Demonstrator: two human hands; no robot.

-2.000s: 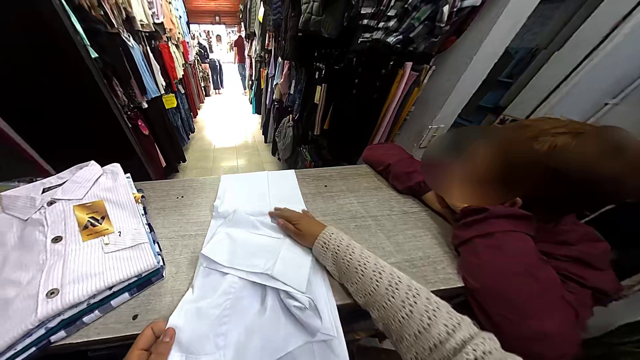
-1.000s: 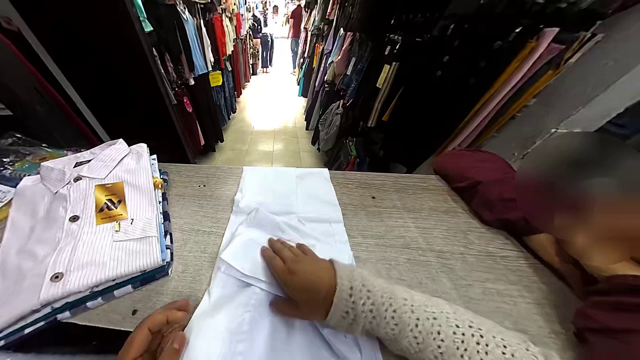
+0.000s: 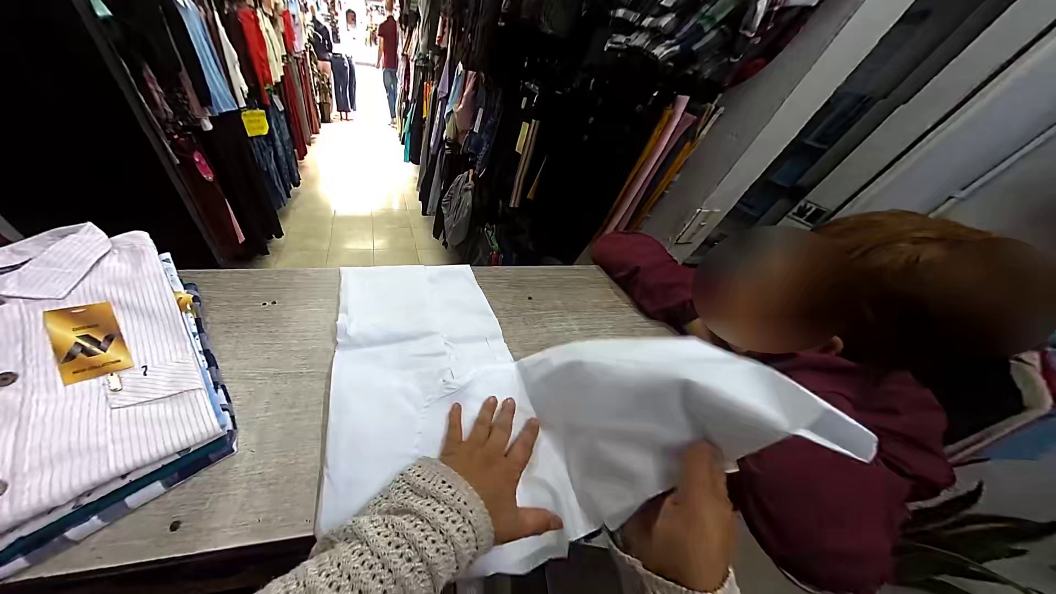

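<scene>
A white garment (image 3: 396,363) lies lengthwise on the wooden counter, its far end near the back edge. My left hand (image 3: 491,466), in a knitted cream sleeve, rests on it palm down with the fingers spread. To the right, my right hand (image 3: 689,520) is closed on a raised flap of the white cloth (image 3: 627,412), which fans out over the counter's right side. That hand is slightly blurred, and the cloth hides part of its fingers. What kind of garment it is cannot be told from this view.
Folded shirts (image 3: 157,355), a striped one on top, are stacked on the left of the counter (image 3: 256,412). A person in a maroon top (image 3: 833,462) leans at the right edge, close to the raised cloth. Clothes racks (image 3: 462,107) flank a tiled aisle beyond.
My left hand has come from the lower left onto the cloth. My right hand has moved off the middle to the right, and a flap of the white cloth is now lifted there.
</scene>
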